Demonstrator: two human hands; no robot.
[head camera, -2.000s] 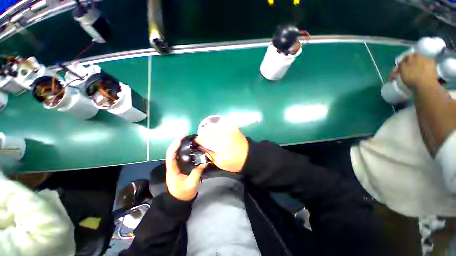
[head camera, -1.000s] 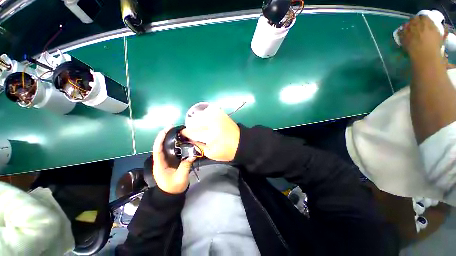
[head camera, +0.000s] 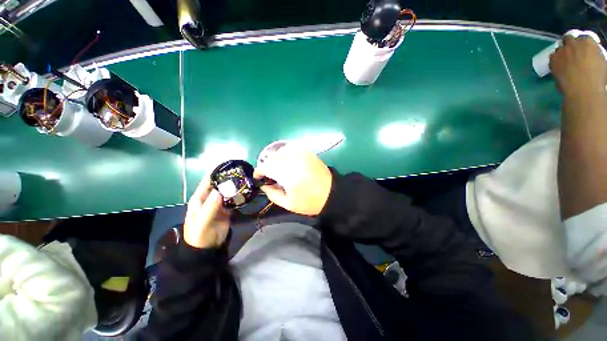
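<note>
My left hand (head camera: 207, 216) holds a black round head (head camera: 234, 182) from below and the left. Its open side faces up and shows a circuit board with a white patch. My right hand (head camera: 296, 181) is at the head's right rim, fingers closed on something small there that its fingers hide, perhaps wires. Thin wires hang below the head between the hands. A white housing (head camera: 271, 150) shows partly behind my right hand; how it is supported is hidden.
A part-built unit with a black head (head camera: 380, 20) on a white housing (head camera: 366, 60) stands at the back. More units with open black heads (head camera: 112, 104) lie at left. A dark-tipped bar (head camera: 191, 23) is at the back rail. A neighbour's arm (head camera: 581, 126) reaches in at right.
The black head has turned so its open side with the board faces up. My left hand has moved from around its side to lower left. The whole view has also shifted slightly.
</note>
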